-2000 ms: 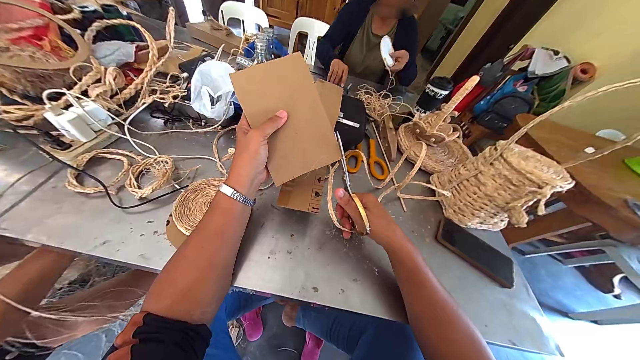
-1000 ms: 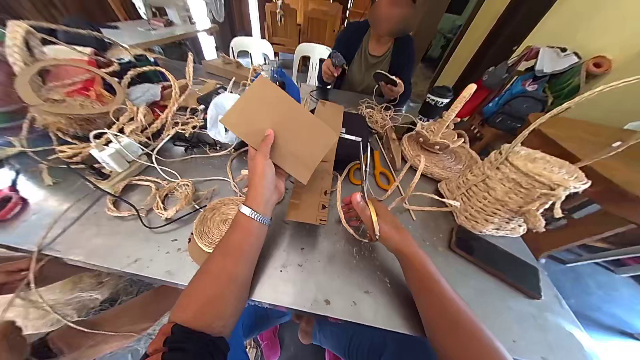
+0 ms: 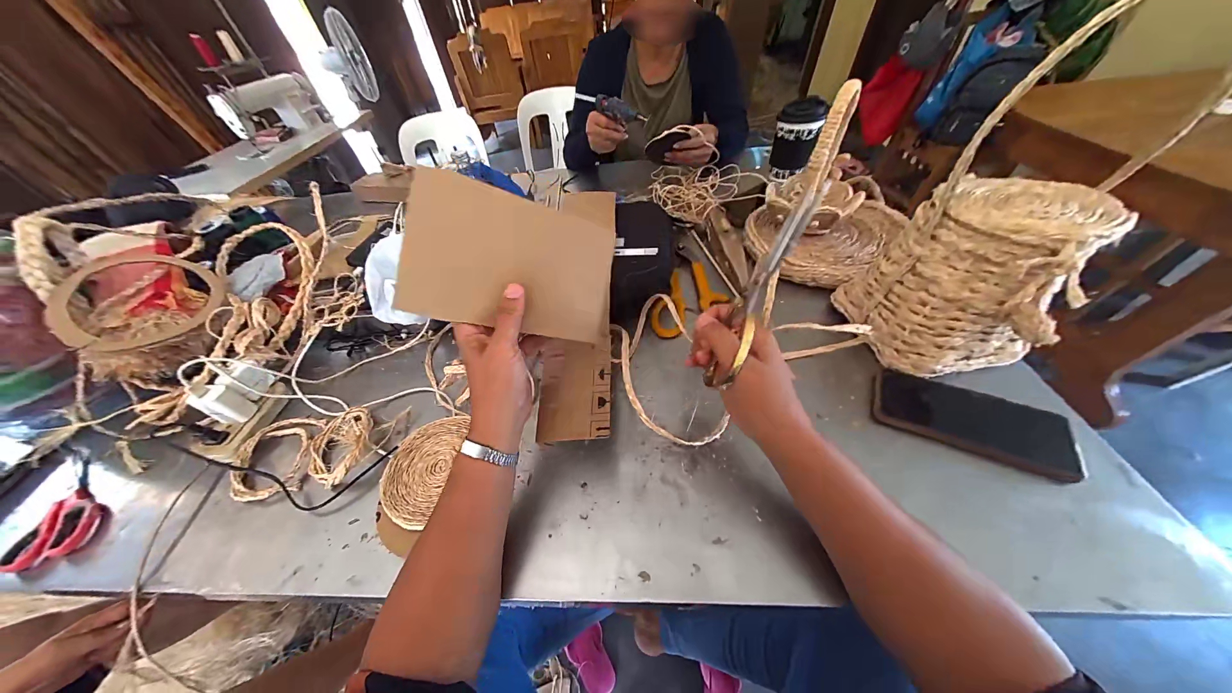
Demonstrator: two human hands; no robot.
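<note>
My left hand grips a flat piece of brown cardboard by its lower edge, thumb on the near face. Behind and below it, a second cardboard strip with printed marks lies over the table. In my right hand is a pair of metal scissors, blades pointing up and away, apart from the cardboard. A loop of braided fiber cord hangs or lies just left of that hand. Beside my left forearm rests a coiled fiber disc on cardboard. Orange-handled scissors lie between my hands.
A woven basket and a dark phone are at right. Behind them sit a round woven piece and a cup. Fiber cords and red scissors lie left. Across the table, a person holds a glue gun.
The view has tilted up. The scissors in my right hand now point farther right, away from the cardboard. The person opposite now holds a glue gun and a dark disc higher, in front of the chest.
</note>
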